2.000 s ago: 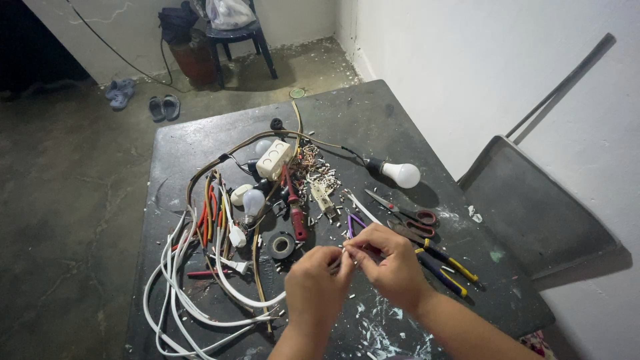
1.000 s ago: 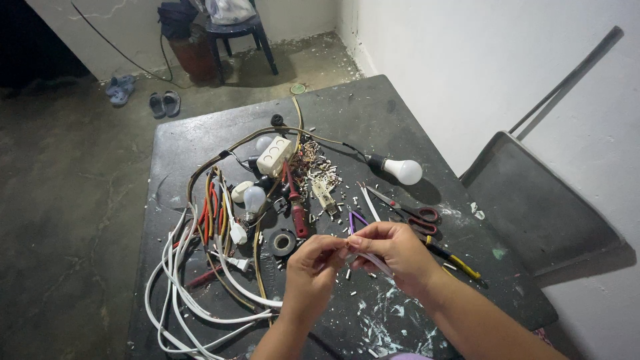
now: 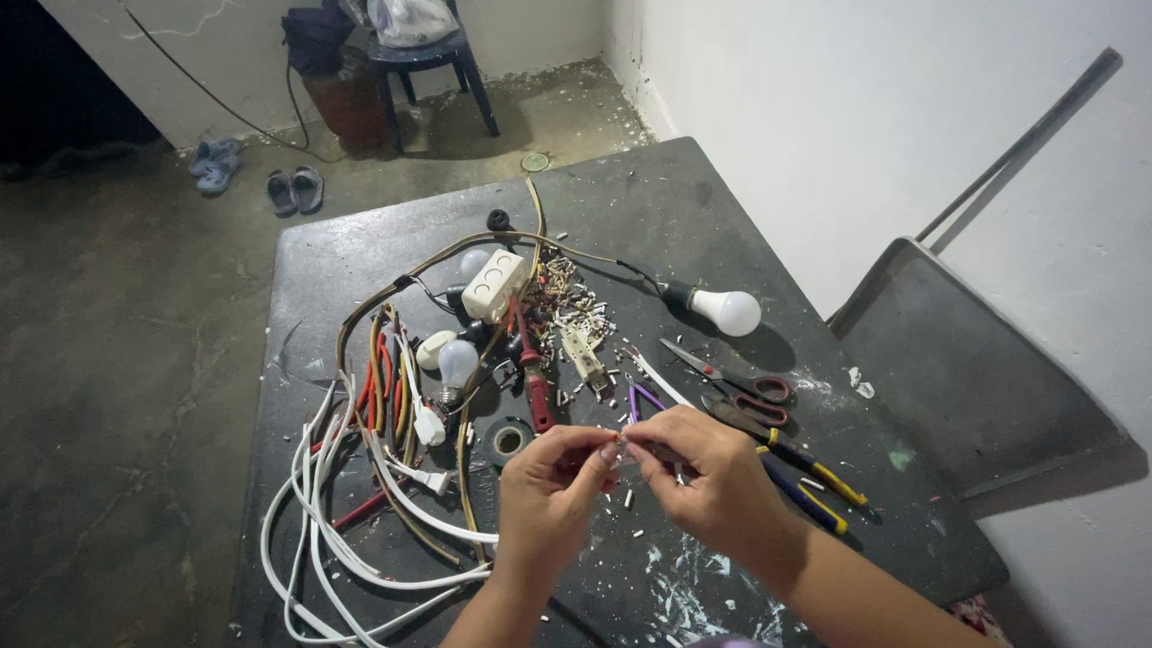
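Note:
My left hand (image 3: 553, 490) and my right hand (image 3: 702, 459) meet fingertip to fingertip above the near part of the dark table. Between them they pinch the end of a thin wire (image 3: 620, 437), mostly hidden by the fingers. A white cable (image 3: 661, 378) with bared ends runs toward my right hand from behind it. Purple-handled tweezers or a similar small tool (image 3: 637, 402) lie just beyond the fingertips. A roll of black electrical tape (image 3: 508, 441) is beside my left hand. Scissors (image 3: 760, 396) and yellow-and-blue-handled pliers (image 3: 810, 481) lie right of my right hand.
White cables (image 3: 315, 540) loop at the left. A white outlet box (image 3: 493, 286), a loose bulb (image 3: 458, 362), a red-handled screwdriver (image 3: 537, 400) and insulation scraps (image 3: 576, 310) lie mid-table. Beyond the scissors lies a bulb in a socket (image 3: 729, 312). A large dustpan (image 3: 981, 378) leans at the right wall.
A white cable length that stuck out below my right hand one second ago is now mostly out of sight. Both hands stay together over the same part of the table.

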